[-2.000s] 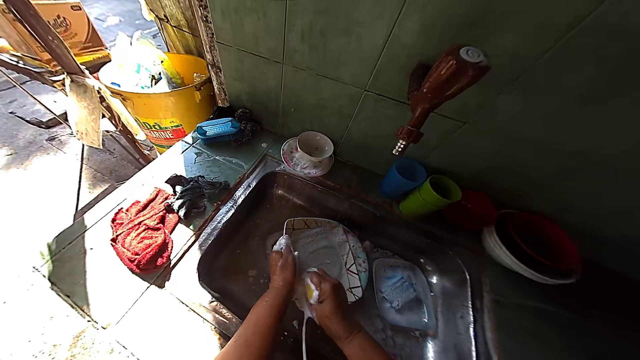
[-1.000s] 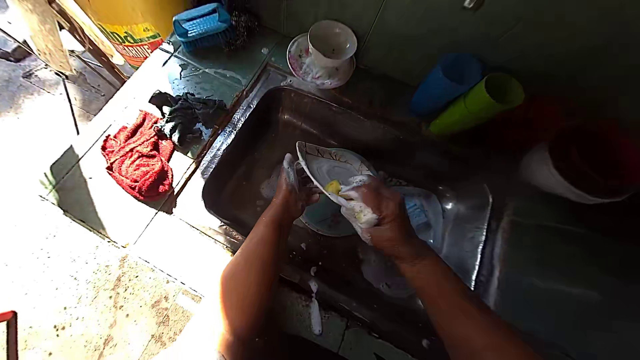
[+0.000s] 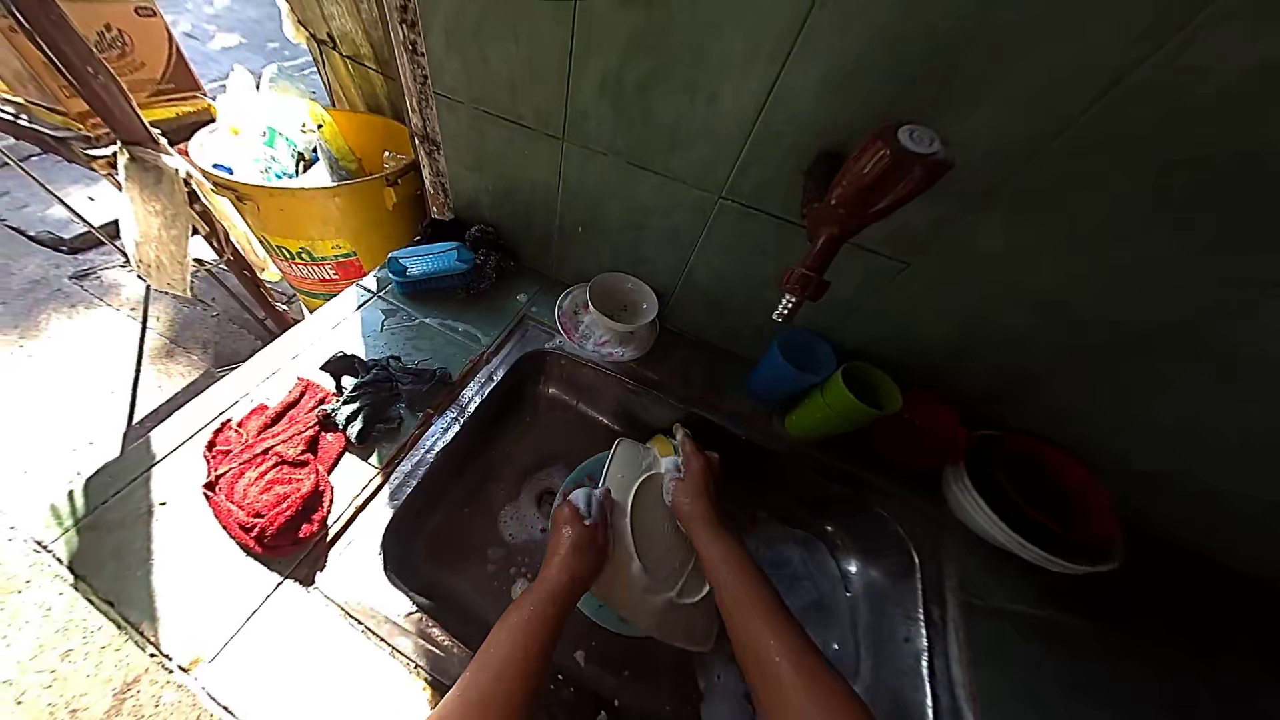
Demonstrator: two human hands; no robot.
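A square-cornered plate, its underside with a raised foot ring facing me, is held tilted over the metal sink. My left hand, soapy at the fingers, grips its left edge. On the far right part of the plate, my right hand presses a yellow sponge, mostly hidden by the fingers. Beneath the plate lies a pale teal round dish, partly covered. A clear plastic container sits in the sink behind my right forearm. Suds surround the drain.
A cup on a floral saucer stands behind the sink. Blue and green cups and stacked bowls are at right, below a brown faucet. Red cloth, dark cloth and a blue brush lie left.
The plate has been turned over, from its patterned face to its underside. My right hand with the sponge has moved to the plate's far edge. The view has shifted back up.
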